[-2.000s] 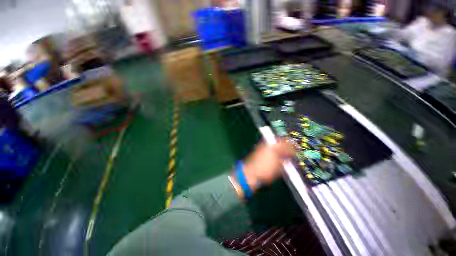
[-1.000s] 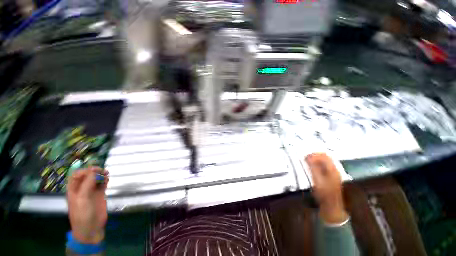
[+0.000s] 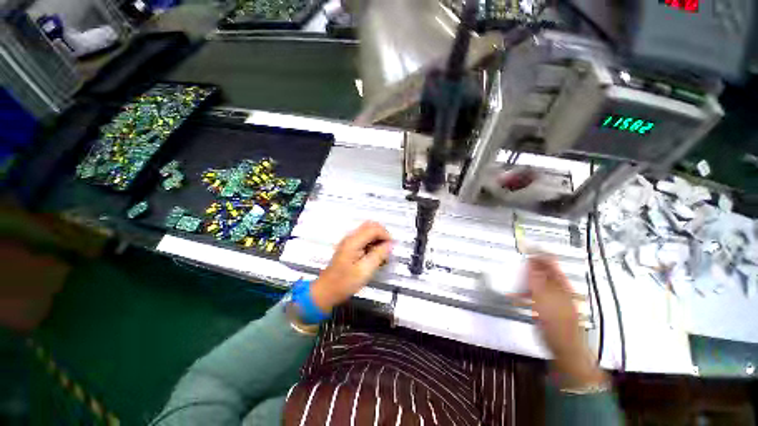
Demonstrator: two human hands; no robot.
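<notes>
My left hand (image 3: 353, 265), with a blue wristband, is left of the machine's dark rod (image 3: 423, 237), fingers curled around a small dark bit, seemingly a circuit board mostly hidden by the fingers. My right hand (image 3: 553, 304) is blurred, right of the rod, with a blurred white plastic part (image 3: 505, 279) at its fingertips. The hands are apart, over the front of the grooved metal base (image 3: 349, 195). Loose green boards (image 3: 249, 204) with yellow and blue components lie in a black tray (image 3: 295, 150) at left.
A fuller board tray (image 3: 150, 133) stands farther left. White parts (image 3: 681, 233) are piled at right. A counter (image 3: 627, 125) with green digits and a shiny metal cone (image 3: 399, 58) are above the base. Black cables (image 3: 613, 291) hang right of the base. A dark green belt (image 3: 283, 71) runs behind.
The view has swung back from the left side to the machine. Since a second ago, my left hand has moved from the board tray towards the rod; my right hand now has a white part at its fingertips.
</notes>
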